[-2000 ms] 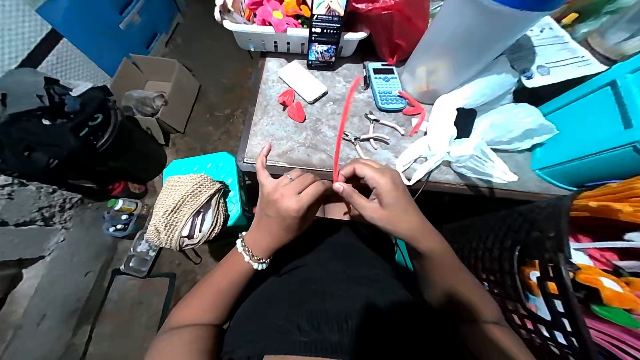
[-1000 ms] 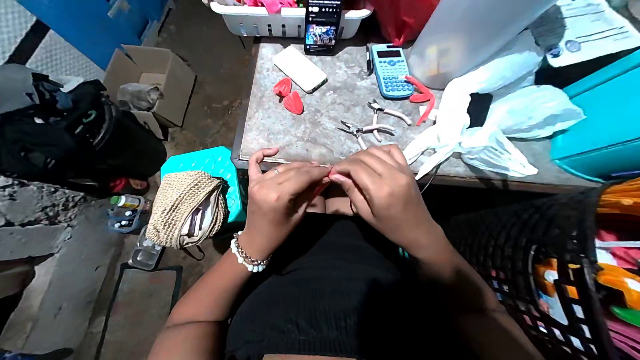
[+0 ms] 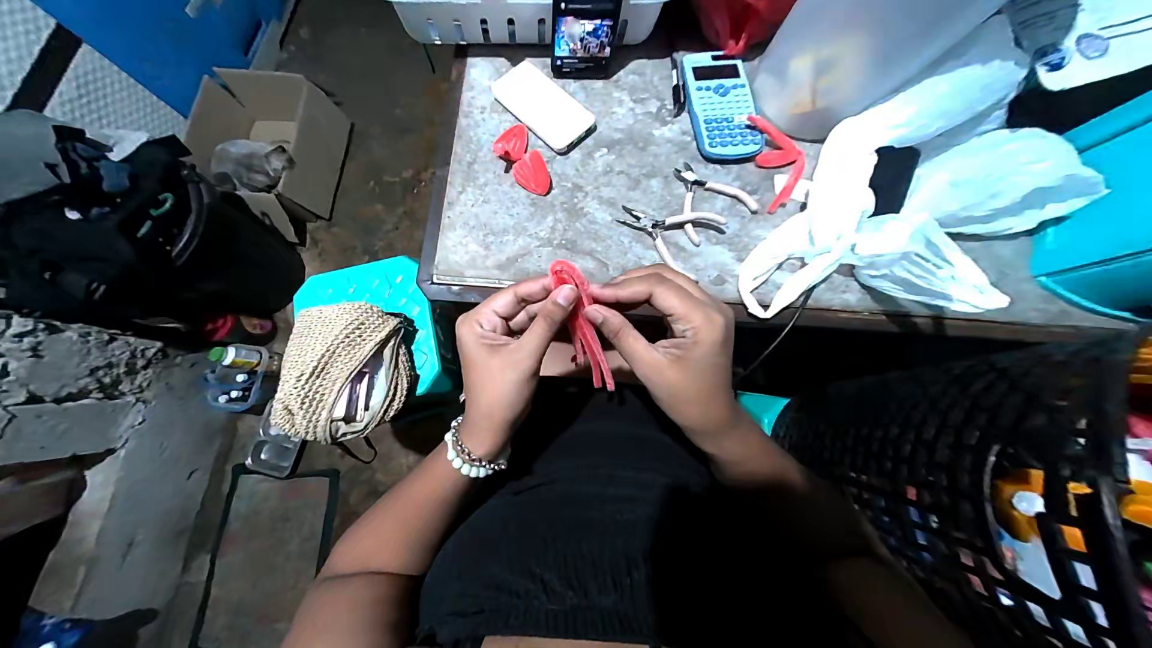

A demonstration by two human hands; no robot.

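Red fuzzy craft stems, likely pipe cleaners (image 3: pixel 585 328), are bent into a rounded loop at the top, with loose ends hanging down. My left hand (image 3: pixel 517 337) pinches the loop's left side between thumb and fingers. My right hand (image 3: pixel 670 337) grips its right side with thumb and forefinger. Beyond the hands on the grey tabletop lie two pairs of pliers with pale handles, one (image 3: pixel 670 220) nearer and one (image 3: pixel 715 189) farther. Two red petal-like pieces (image 3: pixel 531 171) lie at the left, and another bent red piece (image 3: pixel 785 162) touches the calculator.
The worn tabletop (image 3: pixel 486 225) also holds a white rectangular device (image 3: pixel 544 106), a blue calculator (image 3: pixel 723 106), a propped phone (image 3: pixel 585 36) and white plastic bags (image 3: pixel 837 207). A woven bag (image 3: pixel 328 369) rests on a turquoise stool (image 3: pixel 373 283) at left. A black basket (image 3: pixel 954 450) stands at right.
The single long red strip upright between my hands two seconds ago is now a folded loop with its ends pointing down. One second ago my fingers mostly covered it.
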